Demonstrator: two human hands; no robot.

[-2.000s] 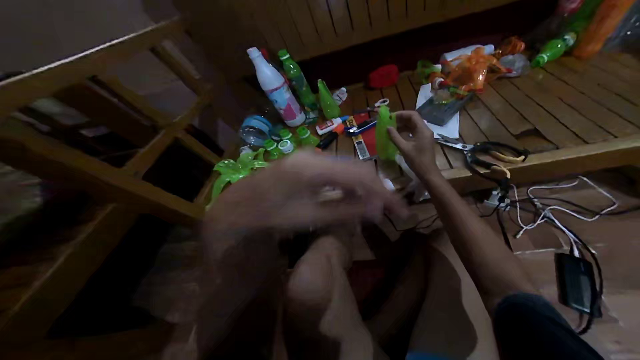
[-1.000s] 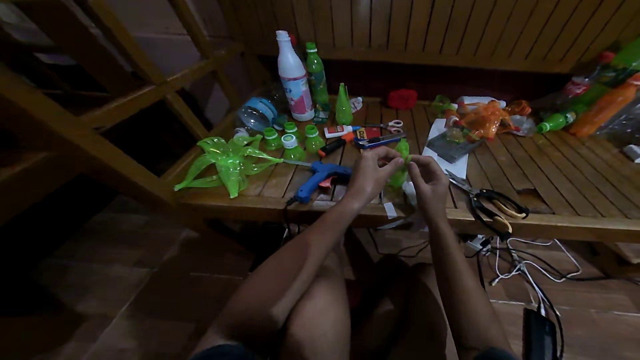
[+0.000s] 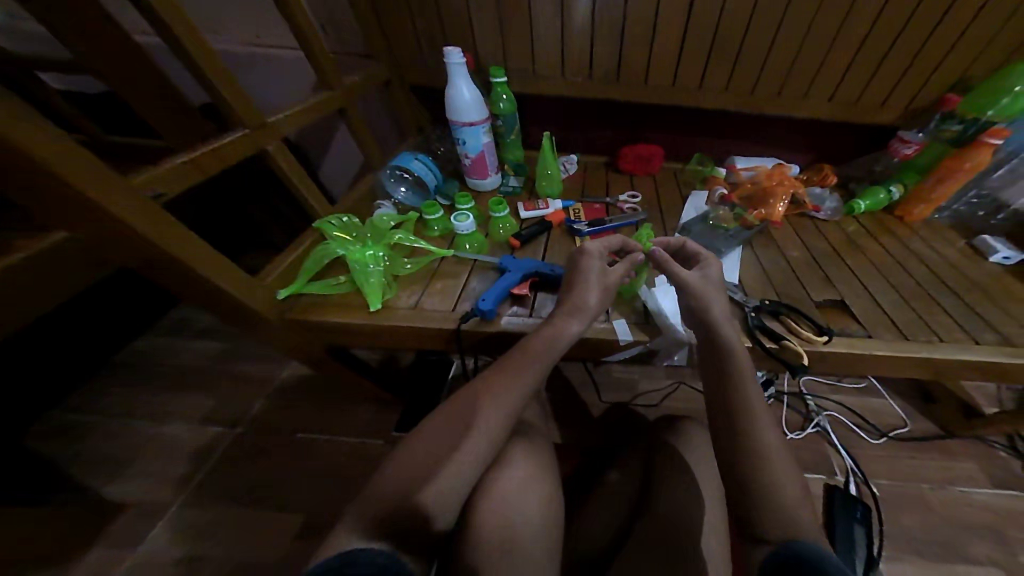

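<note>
Above the front edge of the slatted bench, my left hand (image 3: 600, 276) and my right hand (image 3: 690, 276) pinch a green plastic piece (image 3: 642, 238) between them; the fingers hide part of it. A blue hot glue gun (image 3: 516, 280) lies just left of my left hand. Farther left spreads a flower-like shape of cut green plastic (image 3: 368, 252). Green bottle tops (image 3: 502, 222) stand behind the glue gun. Scissors with black and tan handles (image 3: 788, 324) lie right of my right hand, partly over the edge. White scraps (image 3: 668, 312) are between my wrists.
A white bottle (image 3: 474, 136), a green bottle (image 3: 506, 116) and a cut green piece (image 3: 548, 168) stand at the back. A utility knife (image 3: 538, 230) and glue bottle (image 3: 544, 208) lie mid-bench. Orange plastic (image 3: 768, 194) and bottles (image 3: 952, 176) occupy the right. Cables (image 3: 832, 416) trail below the edge.
Two seconds ago my left hand was blurred, away from the green piece in my right hand. Both hands hold it since one second ago. The view has shifted.
</note>
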